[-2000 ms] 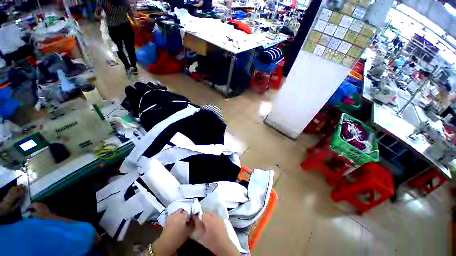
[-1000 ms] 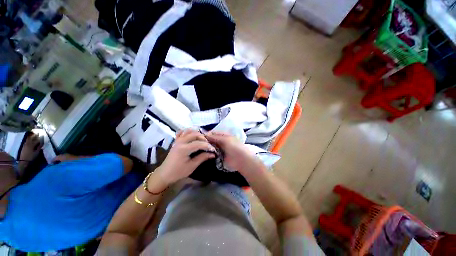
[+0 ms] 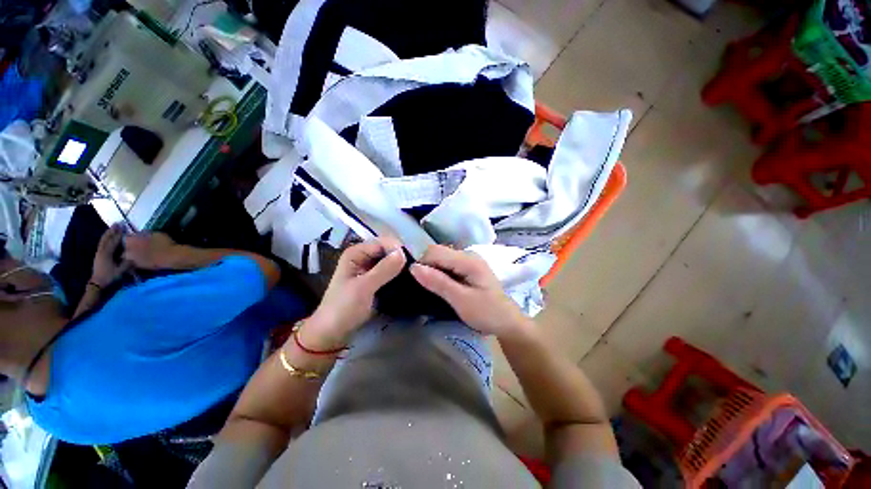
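Observation:
A heap of part-sewn black-and-white garments [image 3: 441, 129] lies in front of me, partly over an orange basket [image 3: 597, 215]. A white band [image 3: 355, 181] with a dark line beside it runs down the heap to my hands. My left hand [image 3: 368, 277] and my right hand [image 3: 463, 284] are close together at the heap's near edge. Each pinches black cloth [image 3: 409, 294] between thumb and fingers, with a small dark piece between the fingertips. The exact edge held is too small to tell. Black cloth hangs below both hands.
A person in blue [image 3: 158, 339] sits at my left by a sewing machine [image 3: 119, 105] with a lit screen. Yellow-green loops [image 3: 219, 116] lie on its green-edged table. Red stools [image 3: 817, 158] and a green basket [image 3: 840, 48] stand at upper right, another orange basket [image 3: 731, 435] at lower right.
My view has tilted down and shifted left. My hands have moved from white cloth to black cloth; the grey checked piece between them a second ago no longer shows. The neighbour's hands show more.

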